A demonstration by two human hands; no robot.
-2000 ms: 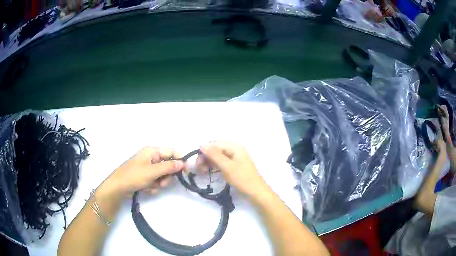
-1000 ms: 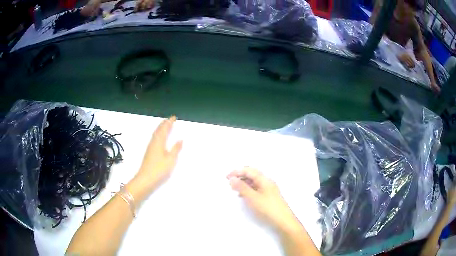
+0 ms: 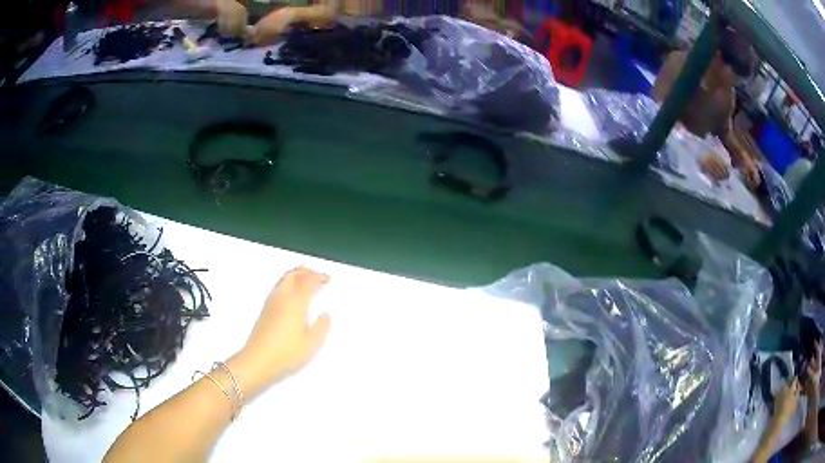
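Note:
My left hand (image 3: 288, 327) is over the white sheet (image 3: 407, 362), fingers loosely bent and thumb apart, with nothing seen in it. My right hand is out of the picture. A tangled heap of thin curved black strips (image 3: 127, 312) lies at the left, partly inside a clear plastic bag (image 3: 32, 262). A larger crumpled clear bag (image 3: 642, 353) with dark parts lies at the right. A headband unit (image 3: 232, 154) lies on the green belt beyond the sheet.
The green belt (image 3: 344, 212) crosses behind the sheet. Another headband (image 3: 470, 167) lies on it, with more at either side. Across it are black parts, bags and people's hands. A green post (image 3: 678, 90) stands at upper right. Another person's hands (image 3: 785, 398) show at far right.
The headband that both hands held two seconds ago is gone from over the sheet. My right hand has left the picture. The view has shifted, showing more of the bench across.

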